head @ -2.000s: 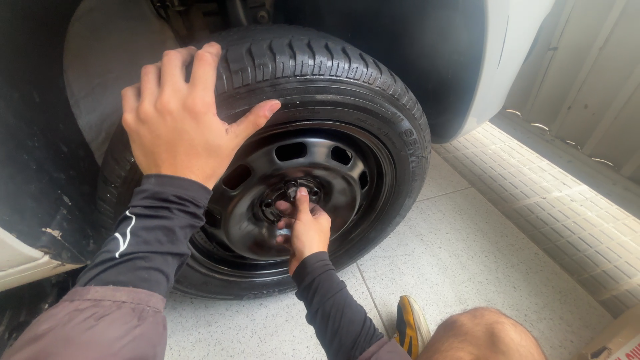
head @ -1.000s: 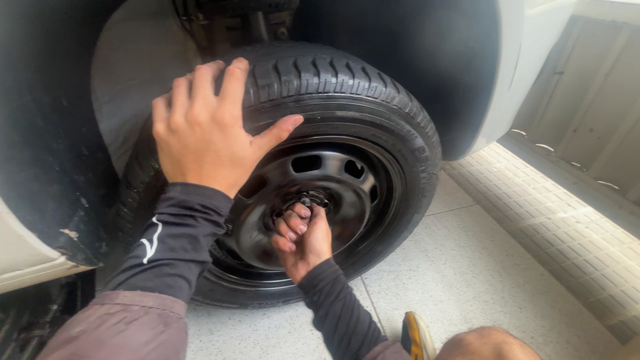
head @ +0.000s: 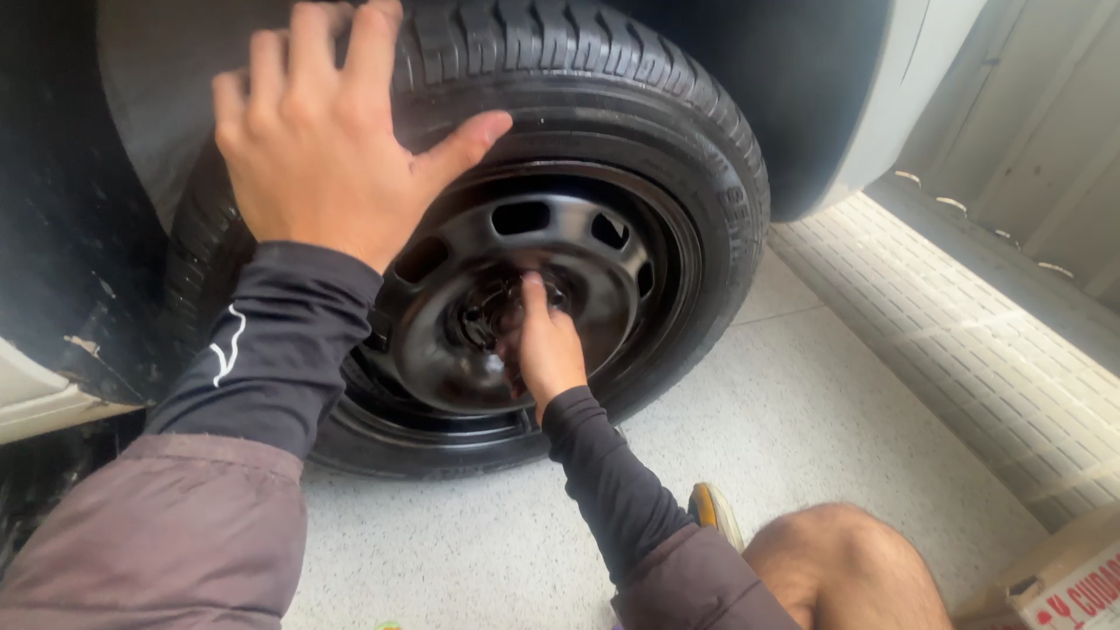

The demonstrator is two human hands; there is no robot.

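Observation:
A car wheel with a black steel rim [head: 577, 262] and a rubber tire [head: 691, 175] stands in the wheel arch. My left hand [head: 324, 140] rests with spread fingers on the upper left of the tire, its thumb over the sidewall. My right hand [head: 542, 341] is at the rim's center, beside the hub opening, fingers curled and thumb pointing up. Its fingertips are dark and blurred, so whether it holds a small part such as a wheel bolt cannot be told.
Car bodywork [head: 892, 96] borders the wheel at right, with a dark wheel arch liner at left. Below lies a speckled tile floor [head: 787, 411]. A perforated strip [head: 954, 341] runs along a corrugated wall. My knee [head: 849, 560], a shoe [head: 713, 512] and a cardboard box [head: 1050, 577] are low at right.
My right hand has stayed at the rim's center while its fingers and wrist changed pose. My left hand keeps its place on top of the tire.

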